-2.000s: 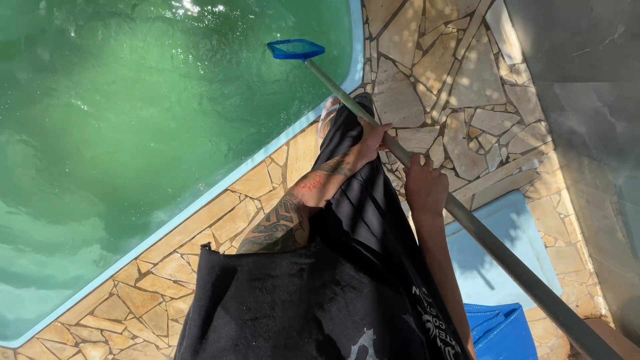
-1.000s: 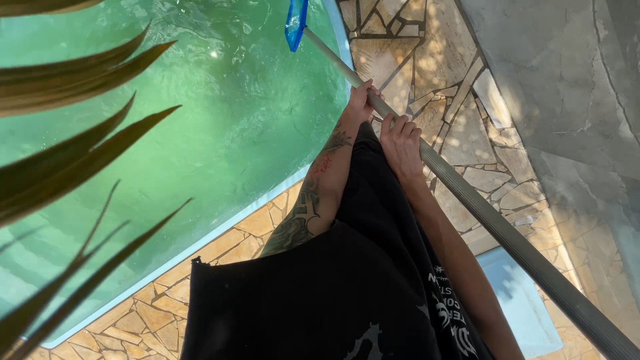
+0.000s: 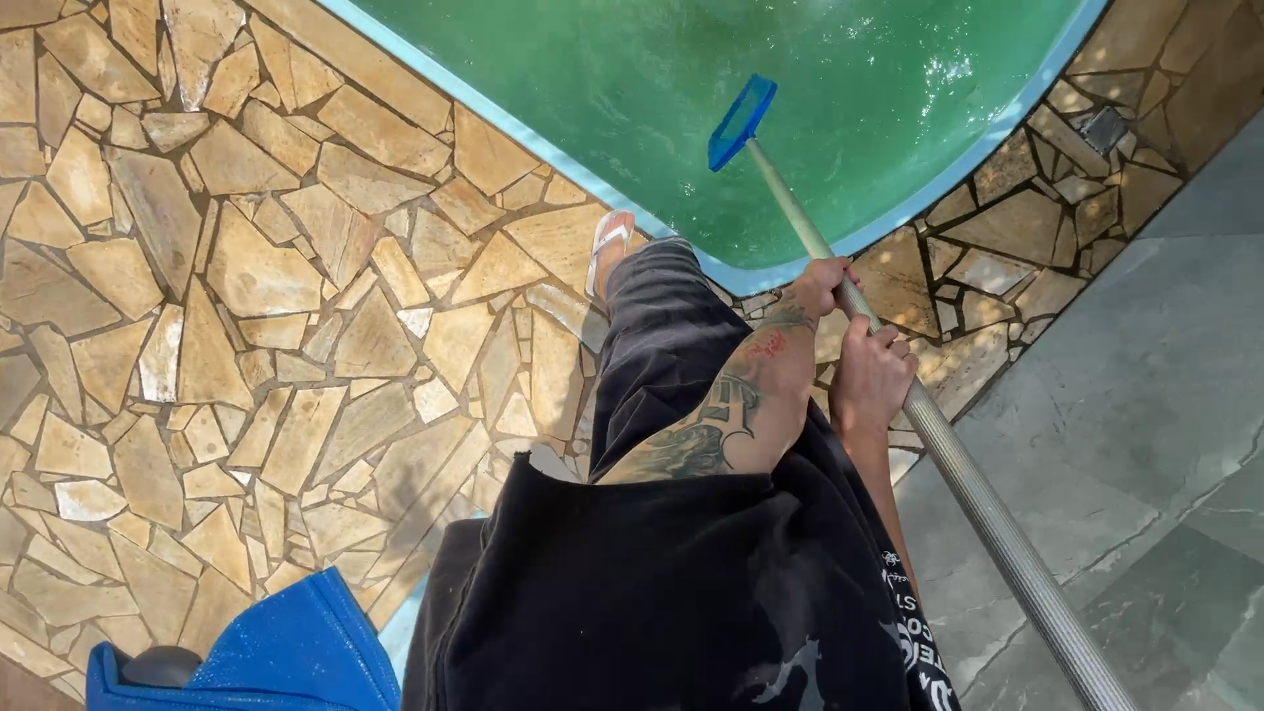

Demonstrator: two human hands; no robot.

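Observation:
A pool skimmer net with a blue frame (image 3: 741, 120) is over the green pool water, at the end of a long ribbed metal pole (image 3: 987, 523). My left hand (image 3: 822, 286) is closed around the pole near the pool's corner. Just below it, my right hand (image 3: 874, 375) grips the same pole, which runs on to the lower right. Whether the net touches the water is hard to tell.
The pool's light blue rim (image 3: 849, 242) curves close ahead of my sandalled foot (image 3: 610, 252). Irregular stone paving (image 3: 267, 267) spreads left. Grey slabs (image 3: 1086, 444) lie right. A blue cover or bag (image 3: 306, 652) is at the lower left.
The view has swung strongly, bringing in more paving on the left. Palm leaves seen a second ago are out of view. Both hands have stayed on the pole.

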